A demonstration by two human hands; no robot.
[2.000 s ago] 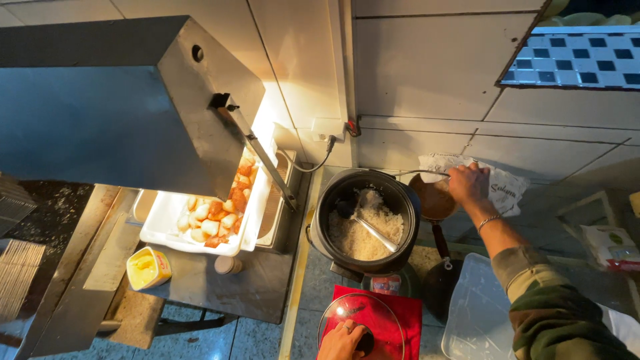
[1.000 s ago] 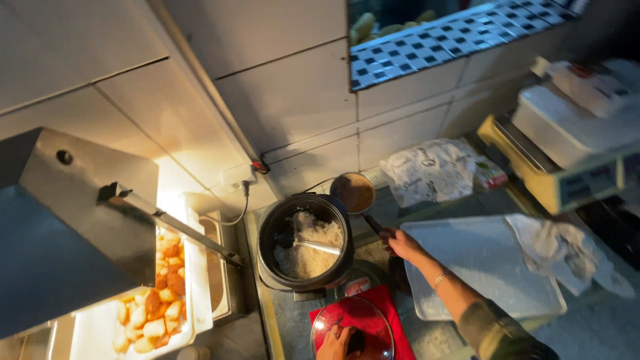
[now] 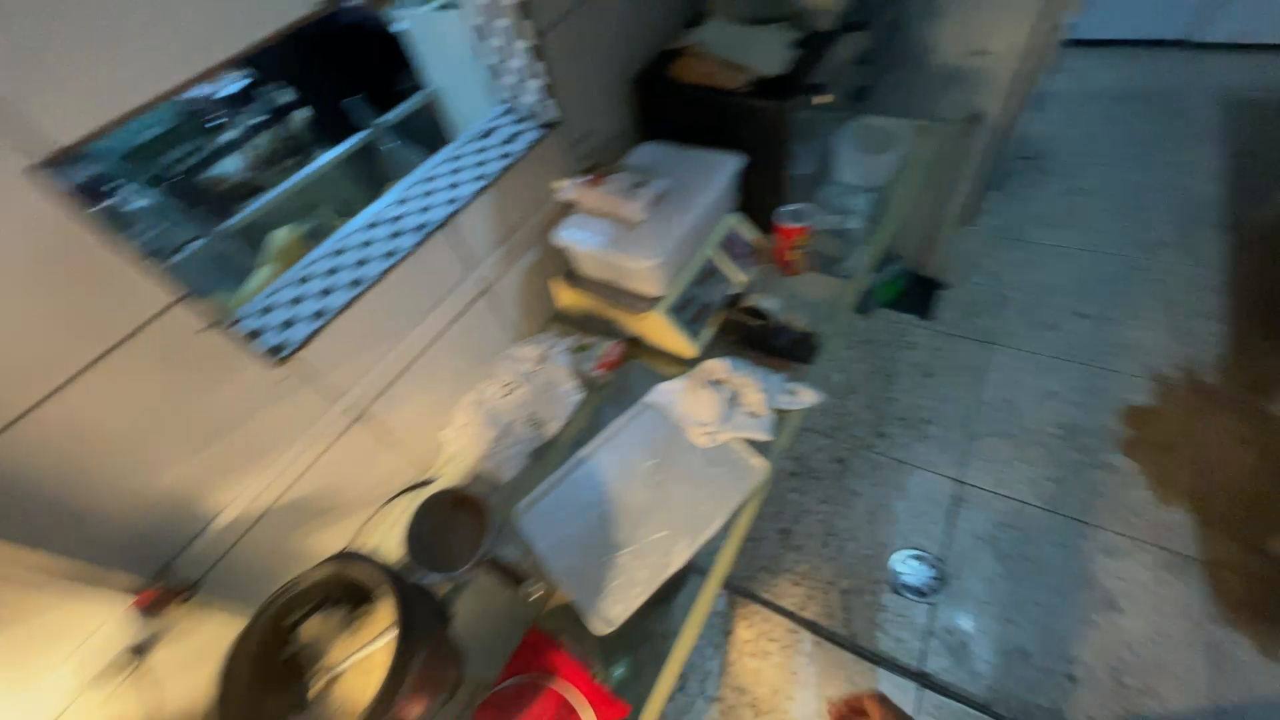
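Observation:
At the bottom edge shows a small part of a hand (image 3: 868, 706), which appears to be my right hand, over the floor; its fingers are too blurred and cut off to read. My left hand is out of view. A rice cooker (image 3: 432, 640) holds rice and a utensil at the lower left. Beside it stands a small dark pan (image 3: 448, 530), with no hand on its handle. The curved rim of a glass lid (image 3: 545, 684) crosses a red cloth (image 3: 535, 655) at the bottom. To the right of the pan lies a white plastic lid or tray (image 3: 650, 510).
A white cloth (image 3: 725, 400) rests on the tray's far end. Behind are a plastic bag (image 3: 515, 405), a scale (image 3: 640, 320) bearing a white container (image 3: 690, 190), and a red can (image 3: 792, 240). A floor drain (image 3: 915, 573) and a blurred brown shape (image 3: 1200, 490) are at right.
The view has swung far to the right. My right hand has let go of the small pan's handle. My left hand, earlier on the glass lid, is no longer in view.

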